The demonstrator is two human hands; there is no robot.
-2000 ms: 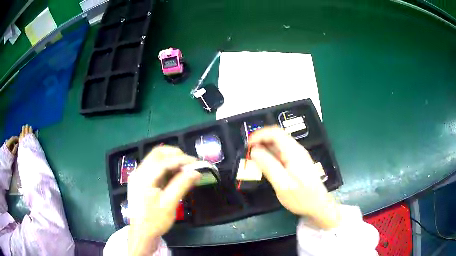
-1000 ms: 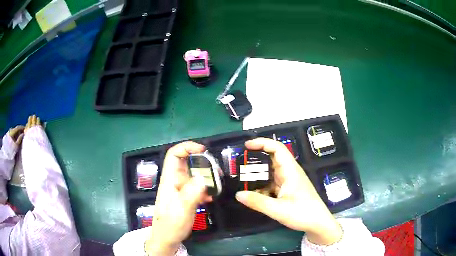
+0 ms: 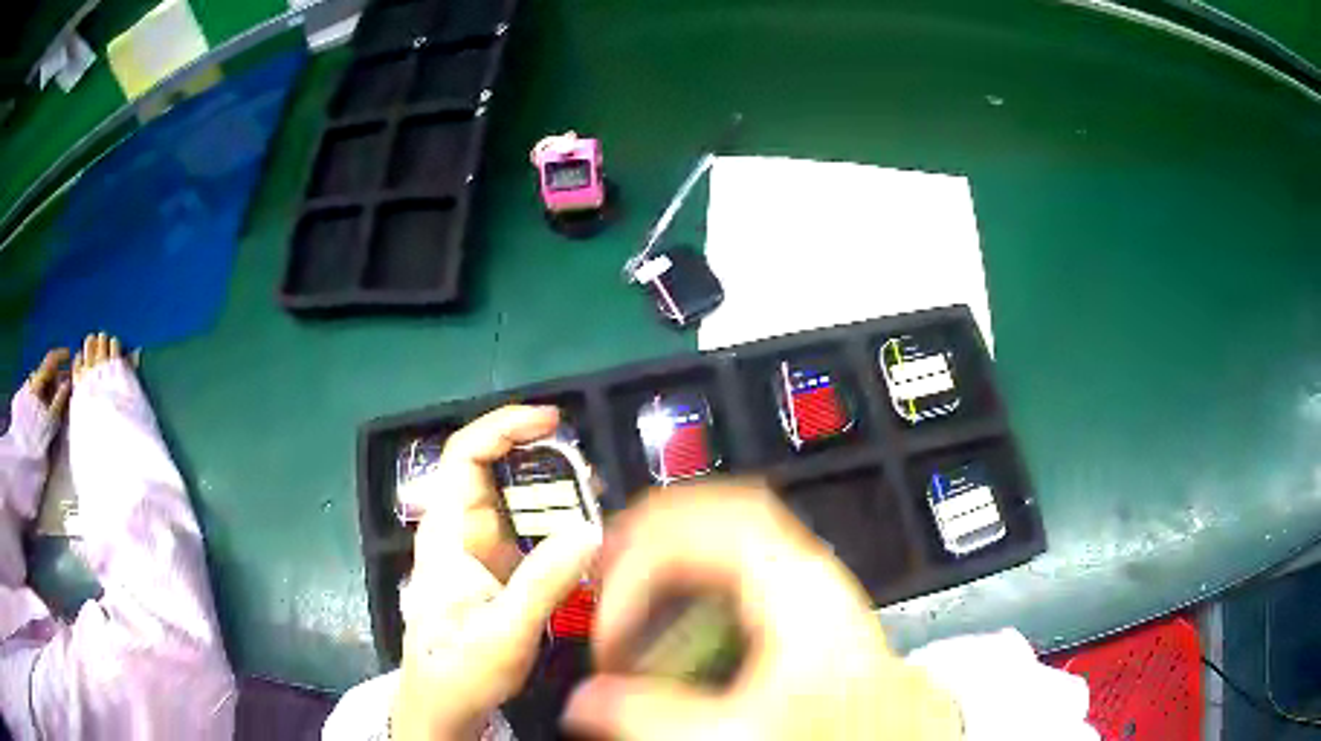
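Observation:
My left hand (image 3: 485,579) holds a watch body (image 3: 549,492) by its edges, its screen showing dark text and white strips. My right hand (image 3: 768,623) is blurred and curled around a second watch body (image 3: 690,638), seen as a dark and greenish shape. Both hands are over the black foam tray (image 3: 746,365). In the tray lie watch bodies with red-blue-white screens, such as this one (image 3: 816,405), and two at the right end with white strips (image 3: 920,379). One lower-row pocket right of centre is empty. My hands hide part of the lower row.
Behind the tray are a pink tally counter (image 3: 571,177), a pen (image 3: 672,217), a separate watch unit (image 3: 681,287) and white paper (image 3: 848,246). An empty foam tray (image 3: 380,207) and blue mat (image 3: 152,217) lie left. Another person's sleeves (image 3: 138,550) are at far left, a red stool (image 3: 1149,680) lower right.
My right hand has moved down towards me and turned, so its watch no longer faces me clearly. My left hand's watch has shifted slightly left and up.

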